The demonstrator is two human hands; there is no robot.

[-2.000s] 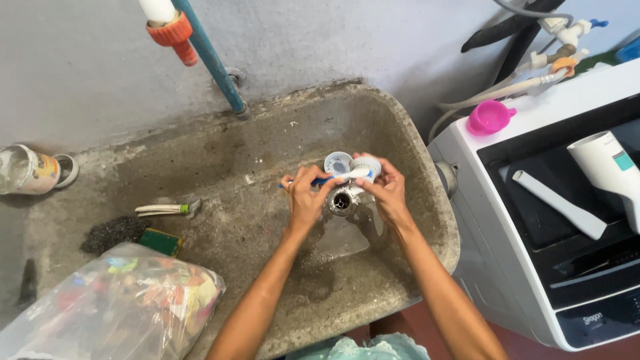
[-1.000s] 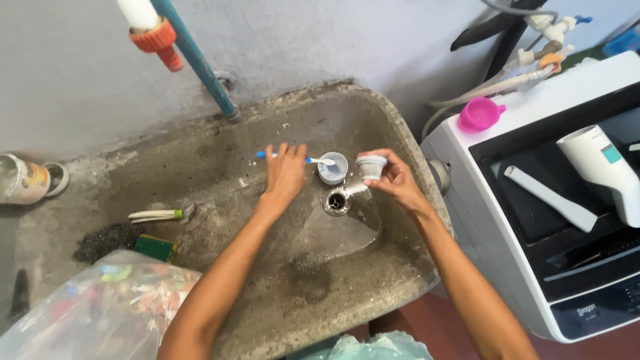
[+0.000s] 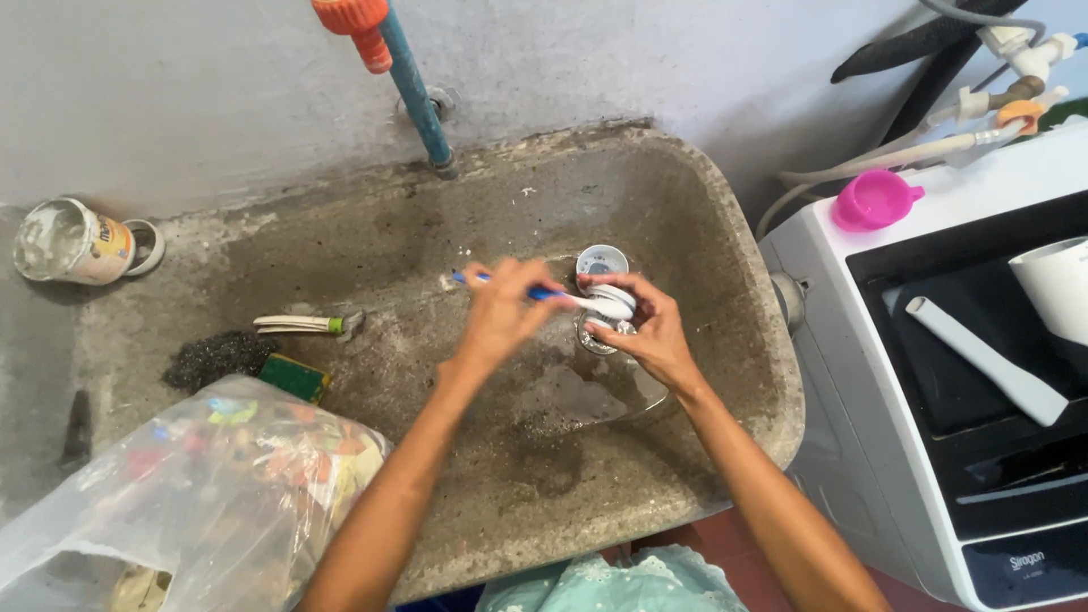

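Note:
My left hand [image 3: 510, 310] is closed around the blue handle of a toothbrush [image 3: 548, 294], whose white head end lies against a small white ribbed plastic part [image 3: 610, 299]. That part is held between the thumb and fingers of my right hand [image 3: 650, 327], above the metal drain [image 3: 599, 340] of the concrete sink [image 3: 578, 467]. A small white cup [image 3: 602, 259] stands in the basin just behind the part. The bristles cannot be made out clearly.
On the left ledge are a steel wool pad [image 3: 217, 359], a green sponge [image 3: 293, 377], a small brush [image 3: 299, 325], a plastic bag [image 3: 255, 476] and a tub [image 3: 76, 242]. A blue pipe [image 3: 416, 93] rises behind. A washing machine [image 3: 901, 442] at right bears a pink cup [image 3: 875, 201] and white plastic pieces [image 3: 986, 361].
One second ago the toothbrush was apart from the white part, over the cup; now the two meet. My hands have come closer together.

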